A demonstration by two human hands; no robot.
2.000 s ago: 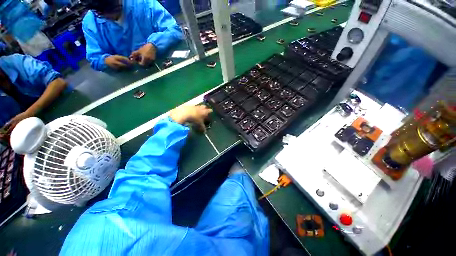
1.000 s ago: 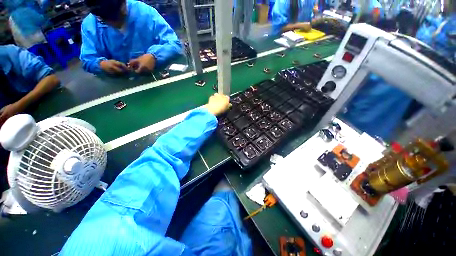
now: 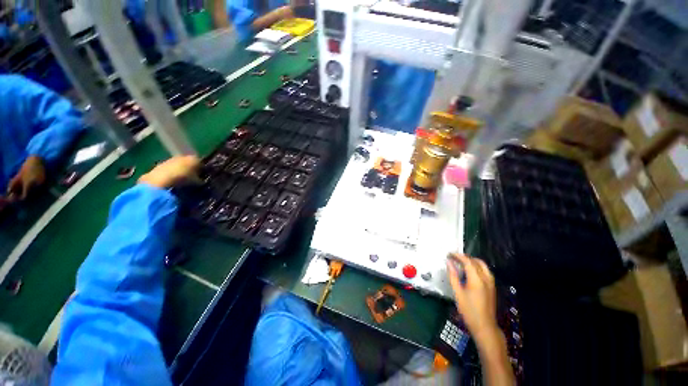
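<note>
My left hand (image 3: 172, 173) is at the left edge of the black blister tray (image 3: 260, 185), beside the conveyor. Its fingertips are blurred, and whether they hold anything is hidden. Dark parts with shiny rings sit in several tray pockets. My right hand (image 3: 474, 290) is at the front right corner of the press's white base (image 3: 351, 219), fingers bent. A dark spot shows between its fingers; I cannot tell if it is a part or a button. The brass press head (image 3: 431, 162) hangs over the base, beside an orange-brown fixture (image 3: 388, 167) with dark parts.
The green conveyor (image 3: 226, 113) carries scattered parts. A spare fixture plate (image 3: 385, 304), an orange-handled tool (image 3: 333, 279) and a keypad device (image 3: 453, 335) lie in front of the press. A black tray stack (image 3: 551, 219) and cartons (image 3: 603, 136) are at the right. A person's hand (image 3: 29, 179) shows far left.
The view has turned right, so the press now sits near the middle. My right hand has come into view at the press base. My left hand remains by the tray's left edge.
</note>
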